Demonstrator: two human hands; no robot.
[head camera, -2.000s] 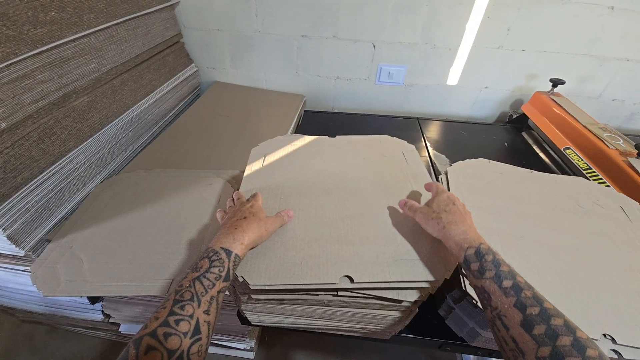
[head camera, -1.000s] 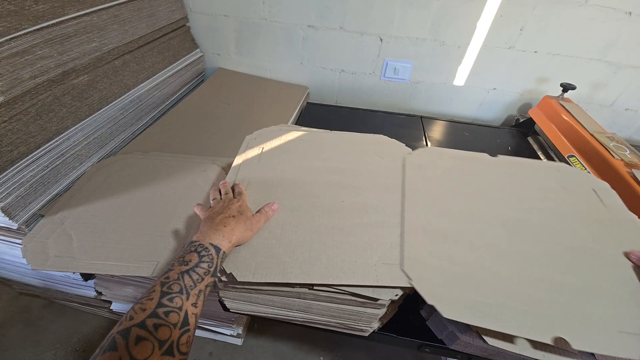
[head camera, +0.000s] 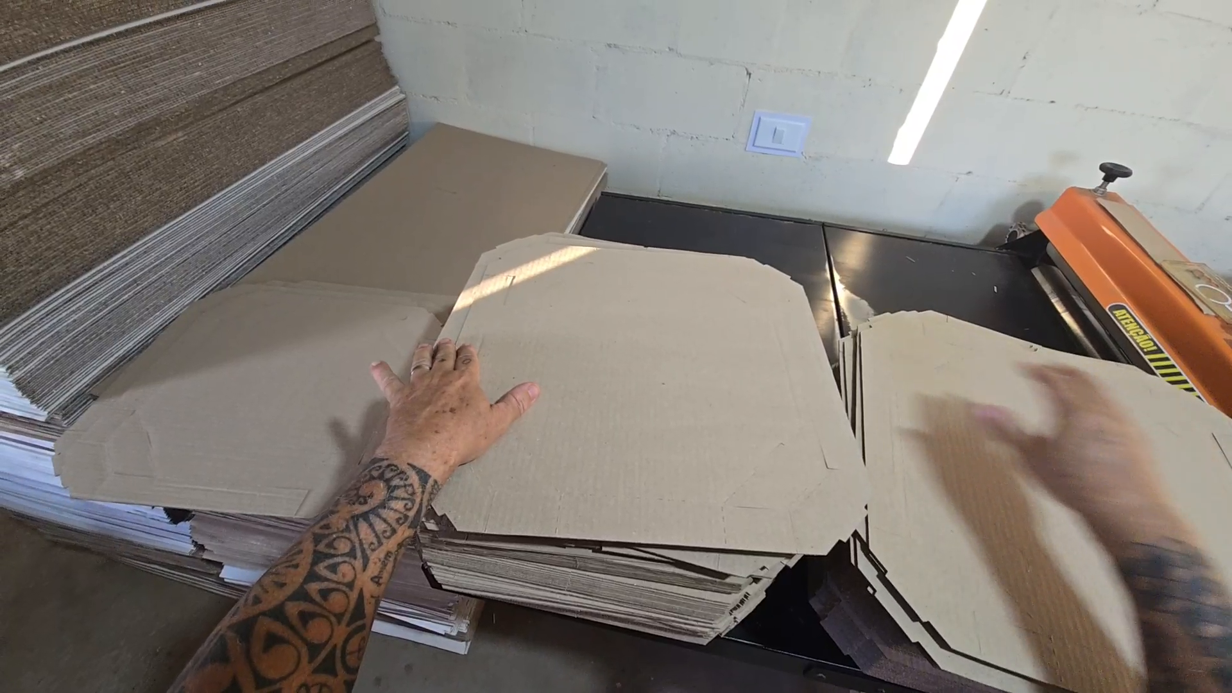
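A stack of die-cut corrugated cardboard sheets (head camera: 654, 385) with cut corners stands in the middle. My left hand (head camera: 448, 404) lies spread on the left edge of its top sheet, palm down. At the right, my right hand (head camera: 1078, 433), blurred and with fingers apart, hovers over a second cardboard stack (head camera: 924, 385) and casts a shadow on it. Nothing shows in its fingers. A third pile of cut cardboard (head camera: 260, 385) lies to the left, its top sheet partly beneath the middle one's edge or beside it; which, I cannot tell.
Tall stacks of corrugated board (head camera: 173, 125) rise at the left. Larger flat sheets (head camera: 433, 212) lie behind the left pile. A black table (head camera: 712, 226) runs along the block wall. An orange machine (head camera: 1126, 260) with a black knob stands at the back right.
A sheet that bridged from the middle toward the right one second ago now lies on the right stack. My right hand has come back into view from the right edge. The left hand stays on the middle stack.
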